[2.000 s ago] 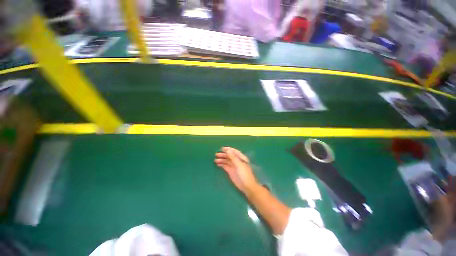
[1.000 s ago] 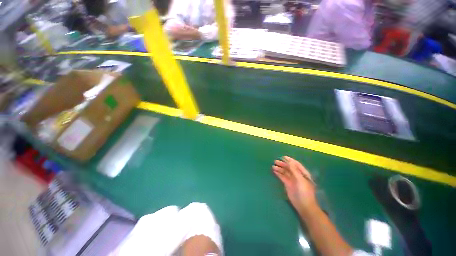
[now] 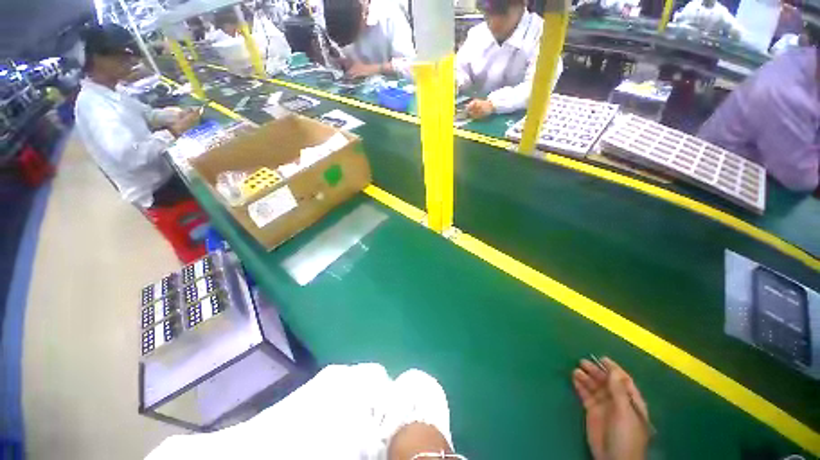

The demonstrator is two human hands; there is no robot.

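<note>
My right hand (image 3: 615, 409) is at the lower right, over the green bench, with its fingers curled. A thin stick, which looks like tweezers (image 3: 597, 363), shows at the fingertips and again beside the palm. Of my left arm only the white sleeve and the bare wrist with a thin bracelet show at the bottom edge; the left hand is cut off. A dark flat unit (image 3: 780, 314) lies on a whitish sheet on the conveyor at the right, apart from my right hand.
An open cardboard box (image 3: 310, 193) stands at the bench's left, beside a translucent strip (image 3: 334, 244). A yellow post (image 3: 439, 144) and rail (image 3: 575, 310) border the conveyor. White component trays (image 3: 683, 160) lie across it. A cart with trays (image 3: 211, 346) stands lower left. Several people sit around the line.
The view has swung left, bringing in the box, cart and a seated person. The tape roll and white block have left view. My right hand appears further right and lower.
</note>
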